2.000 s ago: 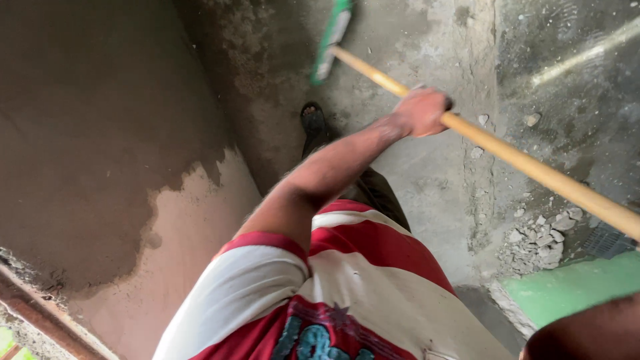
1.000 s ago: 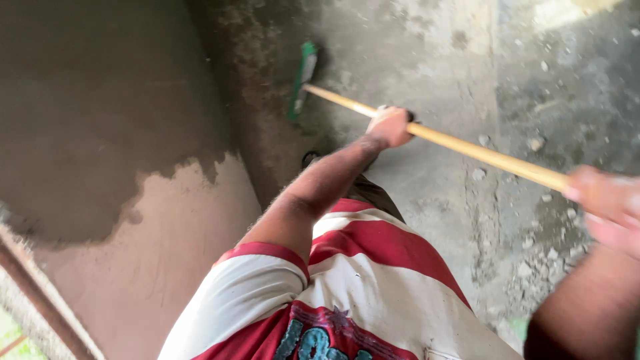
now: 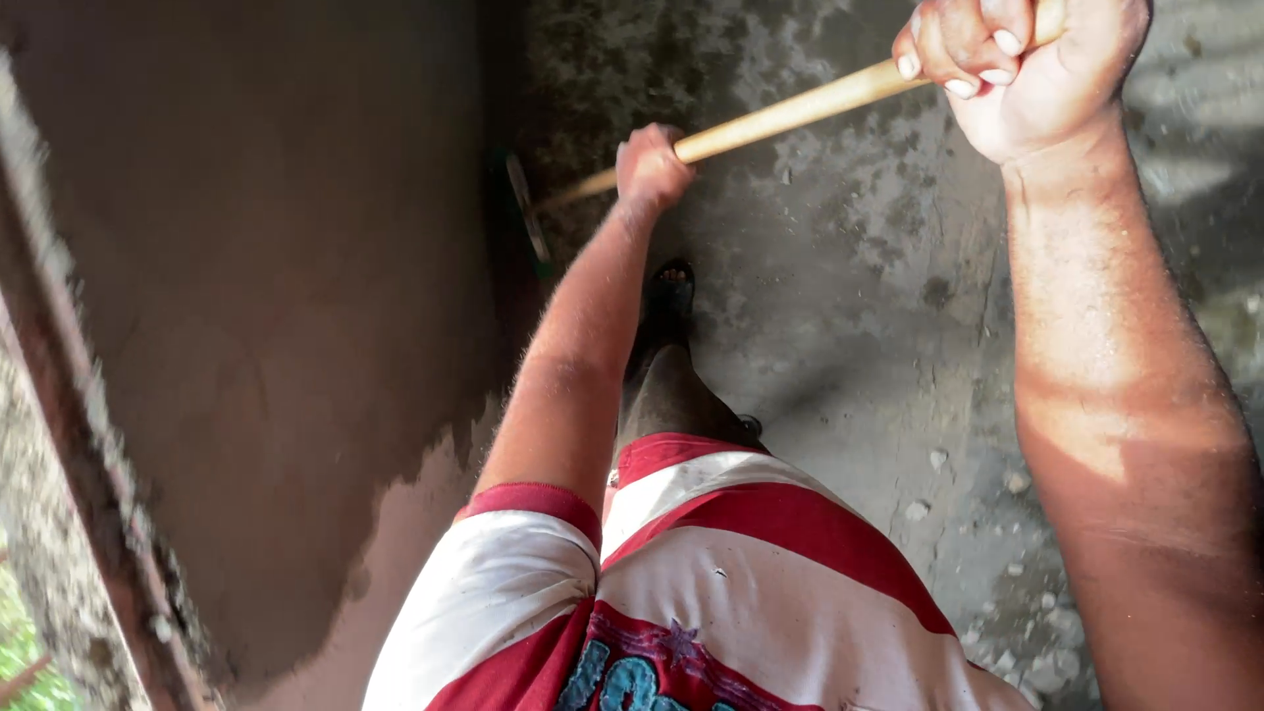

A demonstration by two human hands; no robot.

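My left hand (image 3: 654, 168) grips the lower part of a pale wooden pole (image 3: 800, 120). Higher up, near the top right of the view, my right hand (image 3: 1022, 64) is closed around the same pole. At its far end sits a narrow green and whitish broom or brush head (image 3: 526, 212), dim and blurred, low at the foot of the wall (image 3: 257, 247). Whether the head touches the wall or only the floor I cannot tell.
The rough concrete floor (image 3: 839, 296) has damp patches. Broken rubble (image 3: 1052, 667) lies at the lower right. My sandalled foot (image 3: 674, 281) is below the pole. The wall is dark above and pinkish below a ragged edge; a brown frame bar (image 3: 89, 434) runs along the left.
The tool's head has moved from the open floor to the foot of the wall. My right hand has risen from the right edge to the upper right. Both hands still hold the pole.
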